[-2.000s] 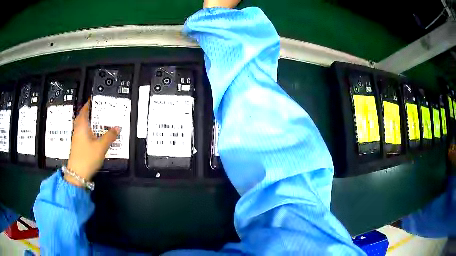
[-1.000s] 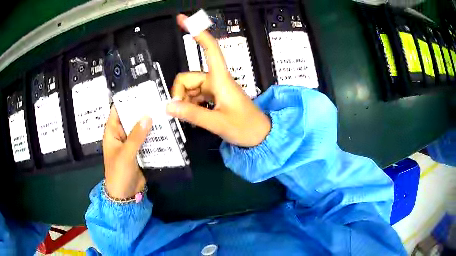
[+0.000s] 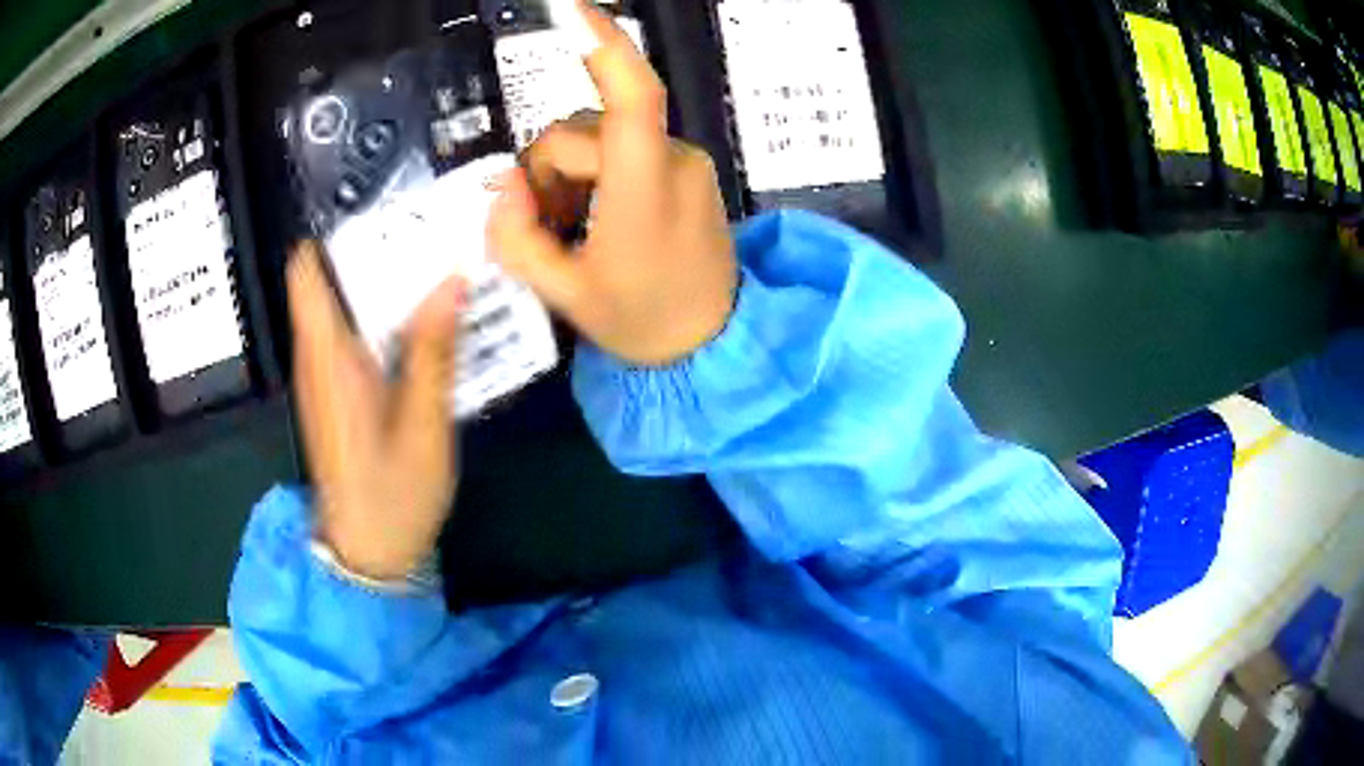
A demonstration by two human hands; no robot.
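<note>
A smartphone [image 3: 426, 255] with round camera lenses and a large white printed label is tilted above the black tray [image 3: 277, 135]. My left hand [image 3: 374, 412], blurred, holds the phone at its lower left edge, thumb over the label. My right hand [image 3: 621, 217] has its bent fingers and thumb at the phone's right edge. A small white sticker [image 3: 573, 23] is on its raised index finger, partly cut off by the top edge. Whether the right fingers grip the phone is hard to tell.
More labelled phones [image 3: 180, 277] lie in tray slots at left, and another phone [image 3: 800, 97] right of my hands. Phones with yellow labels [image 3: 1167, 83] are at the far right. A blue bin [image 3: 1174, 509] stands below the bench [image 3: 1017, 329]. A red object [image 3: 150, 666] is low left.
The held phone and both hands have shifted slightly up in the picture, and the phone is tilted more. My right hand has moved left, over the phone's right edge. The view has shifted.
</note>
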